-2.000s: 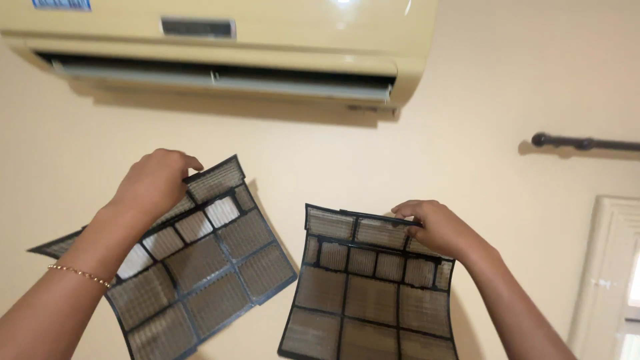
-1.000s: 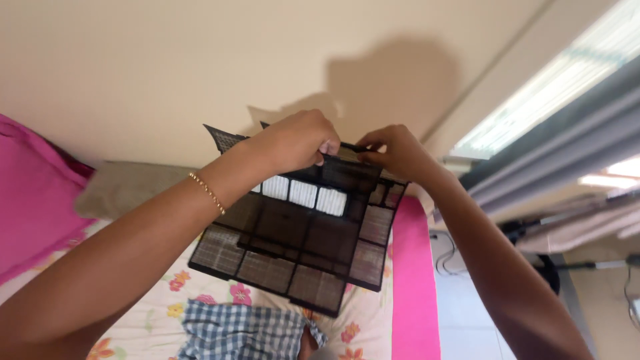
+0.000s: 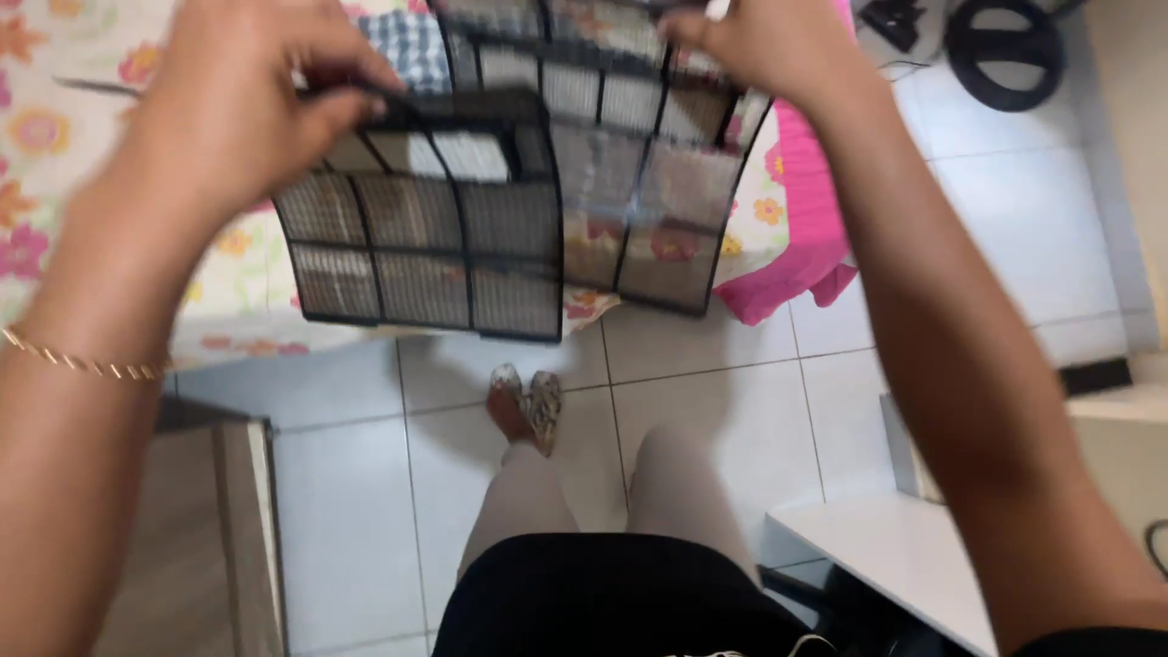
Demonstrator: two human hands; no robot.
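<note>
My left hand (image 3: 265, 91) pinches the top edge of one air conditioner mesh filter (image 3: 415, 219), which hangs from it at the upper middle. A white insert sits in a small cell near that filter's top. My right hand (image 3: 748, 46) grips the upper edge of a second mesh filter (image 3: 680, 187), to the right of the first and partly covered by it. Both filters have black frames with a grid of ribs and see-through mesh. They hang over the edge of a bed, and the upper part of the second is cut off by the view.
The bed has a floral sheet (image 3: 237, 310) with a pink border (image 3: 808, 201); a checked cloth (image 3: 406, 50) lies on it. Below is a tiled floor (image 3: 347, 493). Wooden furniture (image 3: 196, 538) stands lower left, a white tabletop (image 3: 885, 547) lower right, a black round base (image 3: 1004, 55) upper right.
The view has swung from the wall-mounted air conditioner down to the bed and floor. The filters, apart at first, overlapped near the wall a second ago and now hang spread, one in each hand.
</note>
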